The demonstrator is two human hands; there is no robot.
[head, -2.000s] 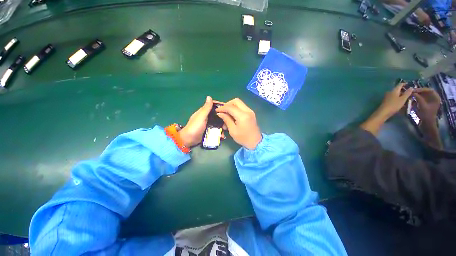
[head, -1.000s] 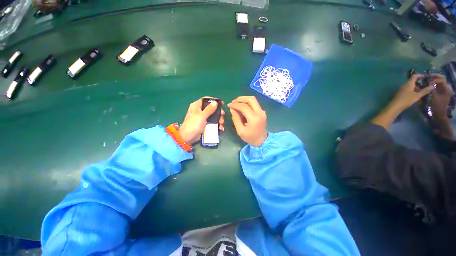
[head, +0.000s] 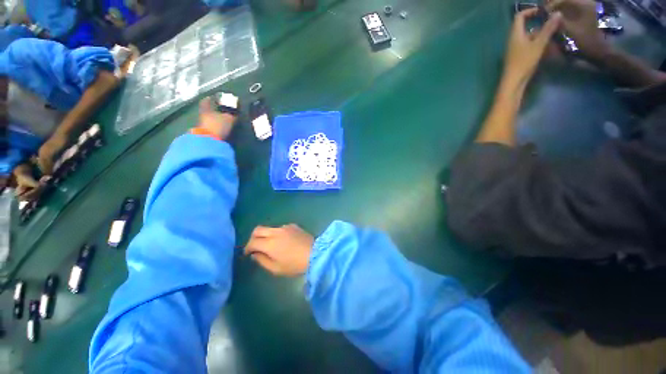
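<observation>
My left hand (head: pixel 217 120) reaches far forward and closes over the lower part of a black mobile phone (head: pixel 227 101), whose pale patch shows beyond the fingers. A second black phone with a white patch (head: pixel 261 126) lies just right of it. A small white ring (head: pixel 255 88) lies above that phone. The blue tray (head: pixel 306 124) holds a heap of white rings (head: pixel 314 158). My right hand (head: pixel 280 249) is low in front of me, fingers bent together beside my left sleeve. A small dark bit shows at its fingertips; what it is cannot be told.
Several black phones (head: pixel 80 268) lie in a slanted row at the left. A clear compartment tray (head: pixel 191 66) is at the far left, near blue-sleeved people handling phones. Another phone (head: pixel 376 29) lies at the top. A dark-sleeved person (head: pixel 544 197) works at the right.
The view has turned. My left hand has moved forward from the phone it held in front of me to one near the blue tray. The earlier held phone is no longer clearly visible.
</observation>
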